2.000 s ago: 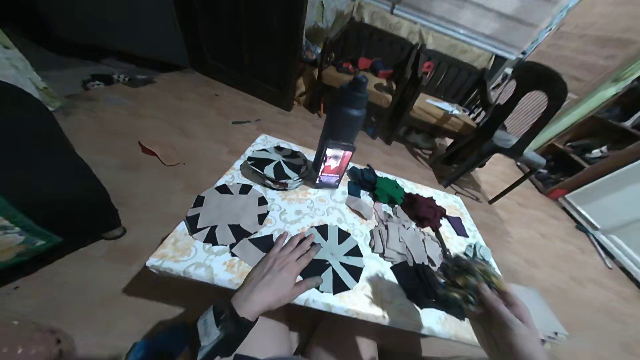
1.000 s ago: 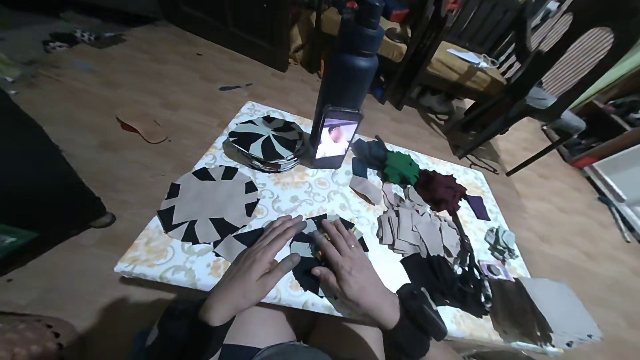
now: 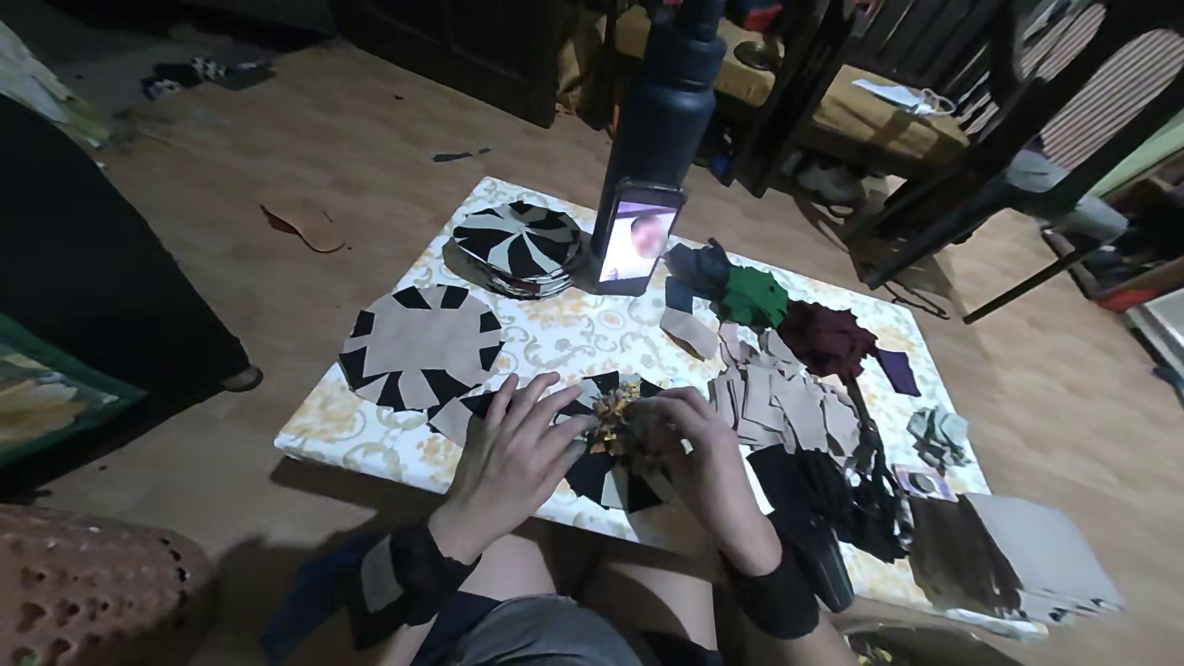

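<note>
My right hand [image 3: 689,444] has its fingers curled on a crumpled floral cloth [image 3: 615,416], which lies over a round black-and-grey patchwork piece [image 3: 618,481]. Flat beside it, fingers apart, my left hand [image 3: 516,439] rests at that piece's left edge, over some grey and black fabric scraps [image 3: 453,421]. A second round patchwork piece [image 3: 421,342] with a grey centre lies at the left of the table. Behind it is a stack of round black-and-grey pieces [image 3: 518,242]. To the right of my hands sit a pile of grey fabric pieces [image 3: 786,402] and black fabric [image 3: 814,486].
A dark bottle [image 3: 661,111] stands at the table's back with a phone [image 3: 640,236] leaning on it. Green cloth [image 3: 754,296], maroon cloth [image 3: 826,338] and a folded grey stack [image 3: 1045,546] lie along the right side of the low table [image 3: 370,462]. Chairs [image 3: 1008,166] stand behind.
One second ago both hands lay flat over the round piece. Now the left hand is at its left edge, and the right hand's fingers have curled on the floral cloth.
</note>
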